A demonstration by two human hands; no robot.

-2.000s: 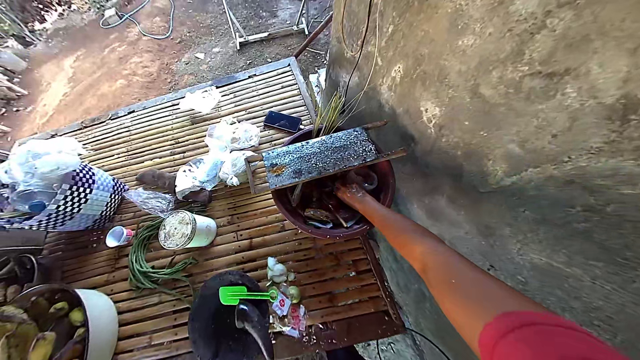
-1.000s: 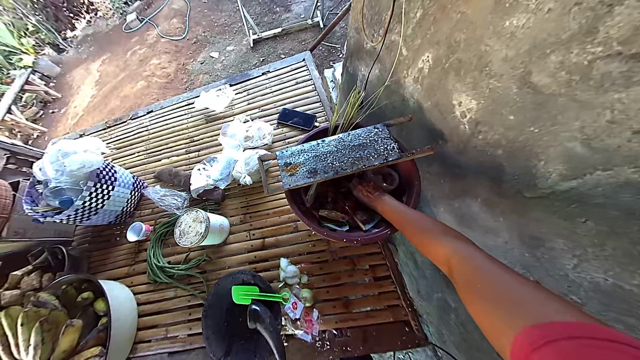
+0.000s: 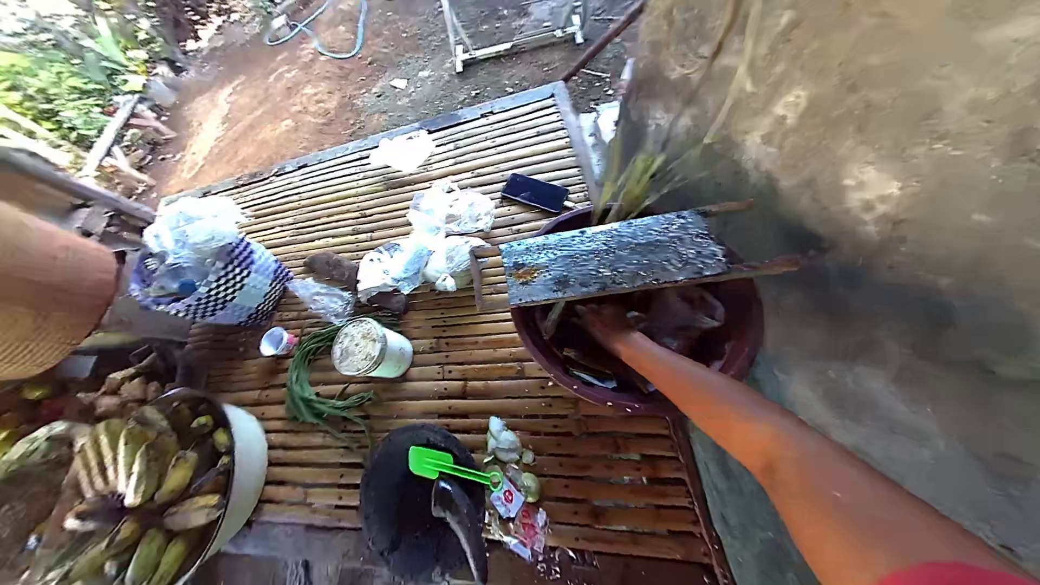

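My right hand [image 3: 605, 325] reaches into a dark red plastic basin [image 3: 751, 345] at the right end of a bamboo slat table [image 3: 455, 349]. Its fingers are in shadow among dark contents and clear plastic [image 3: 686, 313], so what they hold is unclear. Across the basin lies a wooden-framed grater board [image 3: 613, 256] with a speckled metal face, just above the hand. Dry stalks [image 3: 638, 183] stick up behind the board. My left hand is out of view.
A black stone mortar [image 3: 398, 504] bears a green plastic spatula [image 3: 435, 463], beside garlic [image 3: 504, 439] and small packets. Left are a tub [image 3: 394, 353], green cord [image 3: 305, 394], a checkered bag [image 3: 248, 280] and a pot of bananas [image 3: 248, 463]. A phone [image 3: 535, 192] lies behind; a wall [image 3: 910, 244] rises right.
My right hand stays inside the basin and has shifted toward its left side, under the board's near edge. The view has swung left, bringing a woven basket in at the left edge.
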